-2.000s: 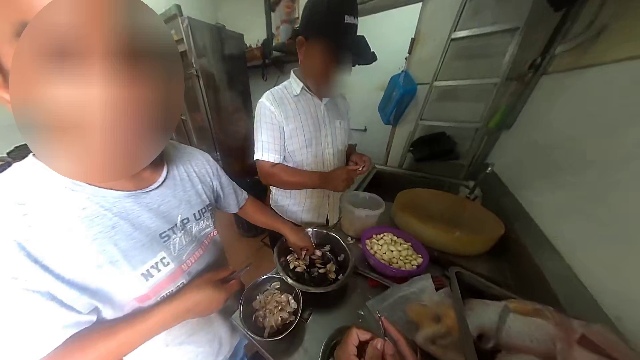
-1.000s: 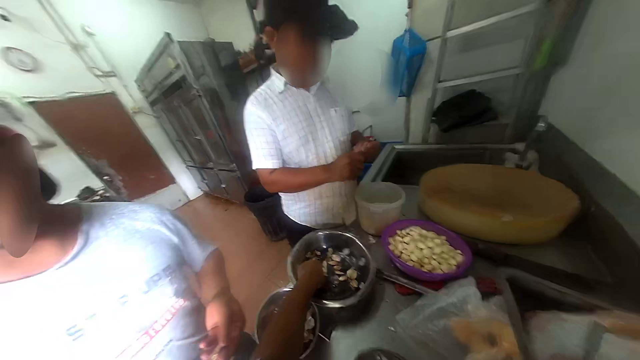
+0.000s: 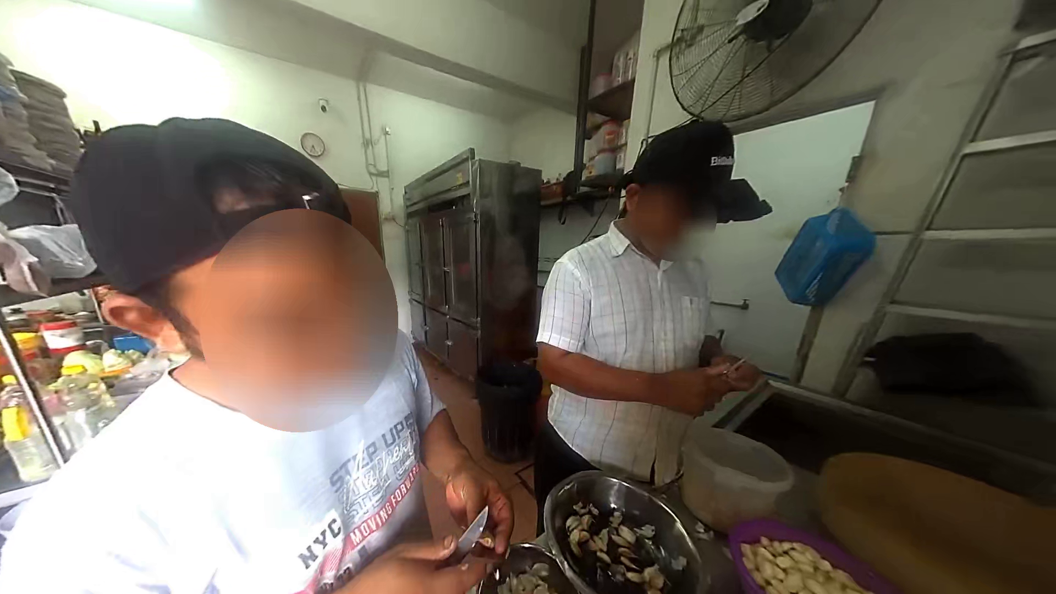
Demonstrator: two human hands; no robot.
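Neither of my hands is in view. At the bottom, a steel bowl (image 3: pixel 554 528) holds unpeeled garlic cloves (image 3: pixel 615 540). A smaller bowl (image 3: pixel 540 557), cut off by the lower edge, stands at its left with more garlic pieces or skins. To the right, a purple plastic basket (image 3: pixel 737 554) is full of peeled cloves (image 3: pixel 792 565). Over the smaller bowl, the nearer co-worker's hands hold a small knife (image 3: pixel 473 532) and what looks like a clove. Beyond the bowls, a second co-worker's hands (image 3: pixel 718 384) hold something small and thin.
A translucent plastic tub (image 3: pixel 734 478) stands behind the basket, beside a large round tan slab (image 3: pixel 932 524). Behind them lies a sink (image 3: pixel 792 429). The nearer person (image 3: pixel 330 462) is close at left. A black bin (image 3: pixel 509 412) stands on the floor near a steel cabinet (image 3: pixel 474 264).
The view has swung upward, and my hands, at the bottom edge two seconds ago, are out of it. The nearer co-worker's hand has left the steel bowl and is now beside the other hand.
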